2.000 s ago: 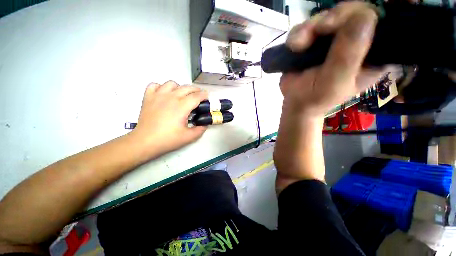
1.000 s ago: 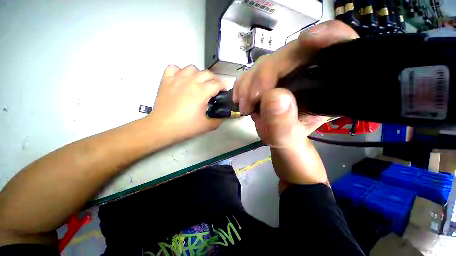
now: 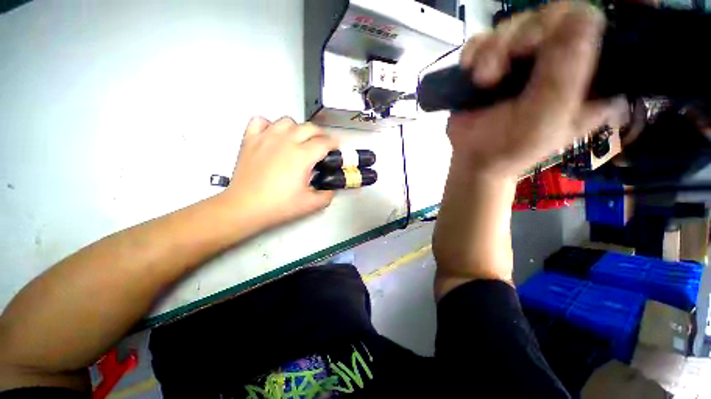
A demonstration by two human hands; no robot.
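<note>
My left hand (image 3: pixel 281 167) holds two small black rounded units (image 3: pixel 360 178) side by side on the white bench; a yellow-tan band shows on them. A small connector (image 3: pixel 220 180) lies on the bench just left of my wrist. My right hand (image 3: pixel 530 93) is raised and blurred, closed around the black electric screwdriver (image 3: pixel 460 88), which points left. Its thin bit is at the metal pick-up block (image 3: pixel 382 76) of the screw feeder (image 3: pixel 394 39); whether a screw is on the tip cannot be told.
A thin black cord (image 3: pixel 405 171) runs over the bench from the feeder to the green front edge (image 3: pixel 312 259). Red items (image 3: pixel 555 187), blue crates (image 3: pixel 624 273) and cardboard boxes (image 3: pixel 666 331) are beyond the bench at right. Dark units sit at upper right.
My right hand and the screwdriver have moved from the units up and right to the feeder. My left hand still holds the units. The whole view has shifted slightly.
</note>
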